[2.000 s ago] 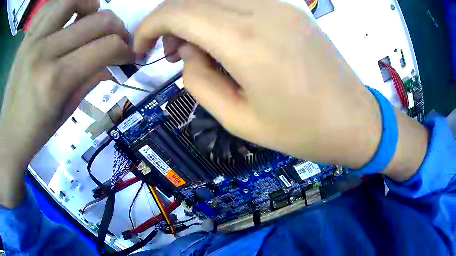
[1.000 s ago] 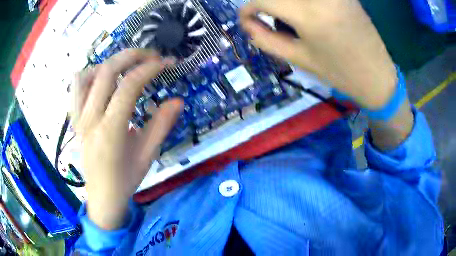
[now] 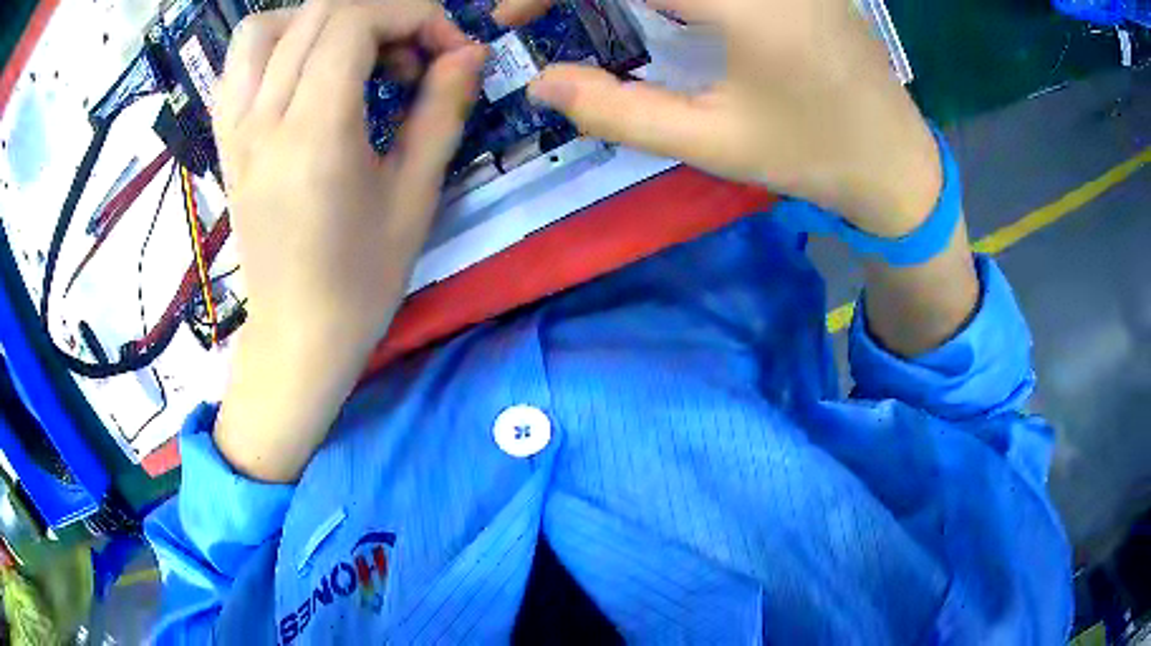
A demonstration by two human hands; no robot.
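The mainboard [image 3: 505,120] lies on the white back panel [image 3: 524,189] at the top of the view, mostly hidden by my hands. A wireless card with a pale label [image 3: 510,66] shows between them. My left hand [image 3: 335,164] is over the left part of the board, thumb and index finger close together; whether they hold something small is hidden. My right hand [image 3: 783,107] is over the right part, its thumb tip beside the pale label and its fingers apart from the thumb. I see nothing in it, but its fingertips are cut off by the top edge.
The red foam cradle [image 3: 568,246] edges the panel near my body. Red, yellow and black power cables [image 3: 198,252] and a thick black cable loop [image 3: 57,271] lie left of the board. A blue bin [image 3: 44,429] stands at the far left. A yellow floor line [image 3: 1060,202] shows at right.
My hands have come down from the panel's upper area and closer together over the board's pale label. The view has shifted, so the board sits higher and the fan is out of sight.
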